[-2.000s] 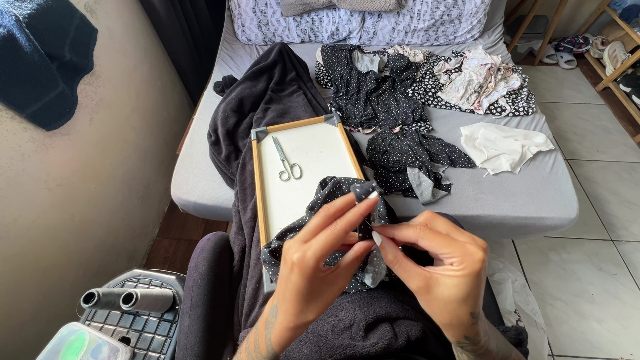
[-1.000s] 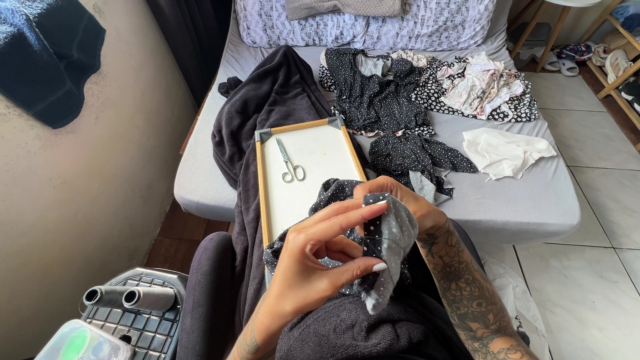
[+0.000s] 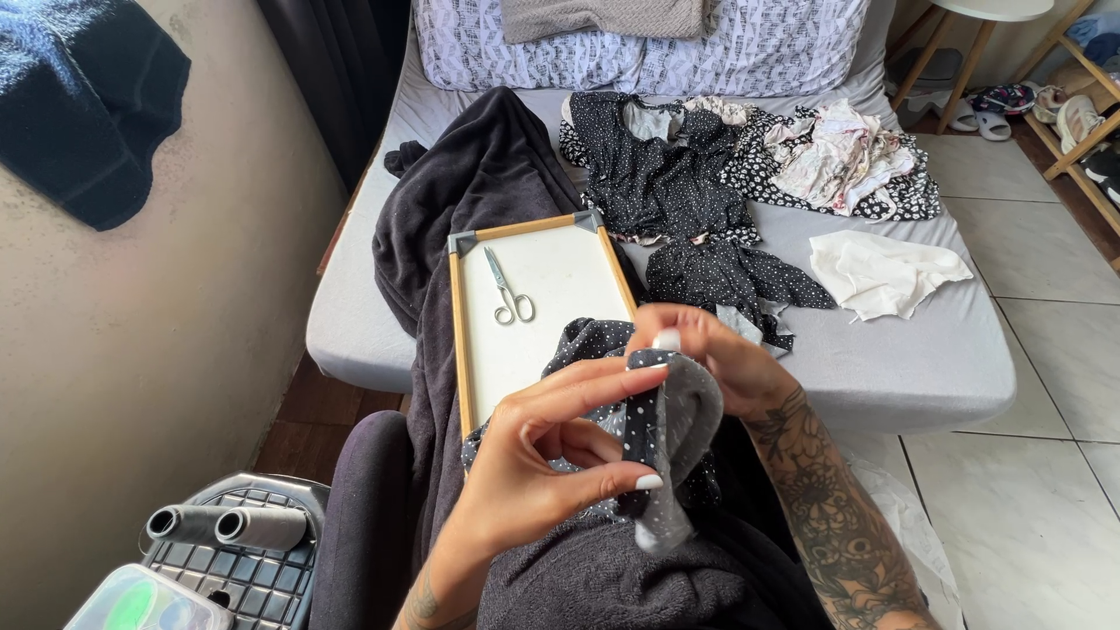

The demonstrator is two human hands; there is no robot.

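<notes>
Black fabric with white dots (image 3: 641,420) is bunched over my lap and the near end of a wood-framed whiteboard (image 3: 560,254). My left hand (image 3: 560,437) pinches a folded edge of it between thumb and fingers, and the grey underside shows. My right hand (image 3: 704,350) is at the upper end of that fold, its fingertips closed on the cloth and partly hidden. Whether it also holds a needle or thread, I cannot tell. Steel scissors (image 3: 509,290) lie on the board, beyond my left hand.
Dotted garment pieces (image 3: 669,184), floral scraps (image 3: 844,162) and a white cloth (image 3: 884,269) lie on the grey-sheeted bed (image 3: 901,367). A dark blanket (image 3: 472,192) runs under the board. Thread spools (image 3: 262,528) and a plastic box (image 3: 144,604) rest on a black stool (image 3: 236,560) at lower left.
My right hand was in front of the cloth by my left fingertips two seconds ago; it is now at the fold's far end. The grey underside has come into view. The scissors have not moved.
</notes>
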